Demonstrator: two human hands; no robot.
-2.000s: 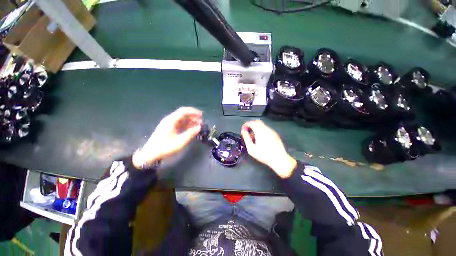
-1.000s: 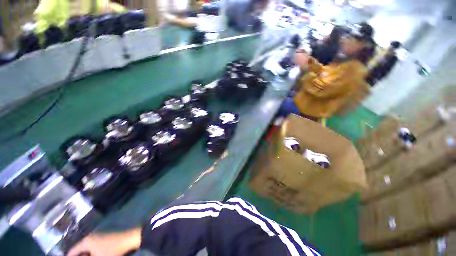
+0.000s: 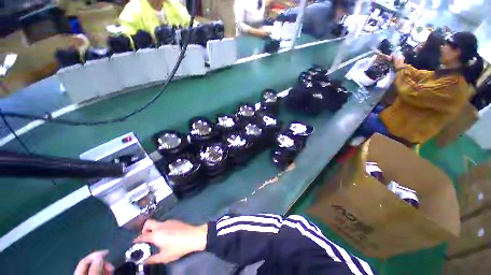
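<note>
A black unit with a silver ring, likely a lamp head (image 3: pixel 138 252), is at the bottom left, between my hands. My right hand (image 3: pixel 173 240) is at its right side, with the fingers over its upper edge and gripping it. My left hand (image 3: pixel 95 264) is at its left, cut off by the lower edge; its grip cannot be made out. The light grey screw feeder (image 3: pixel 126 180) stands just beyond my hands. The black screwdriver (image 3: pixel 64 165) reaches in from the left above the feeder.
Rows of black units with shiny centres (image 3: pixel 212 154) stand right of the feeder, with a dark pile (image 3: pixel 317 94) beyond. A large carton (image 3: pixel 371 215) stands below the bench at right. A person in a mustard top (image 3: pixel 428 102) sits farther along. Grey-white dividers (image 3: pixel 134 67) line the back.
The view has swung right from the work area, then partly back left. The feeder, screwdriver and both hands now show at the left. The carton and neighbouring worker have come into view.
</note>
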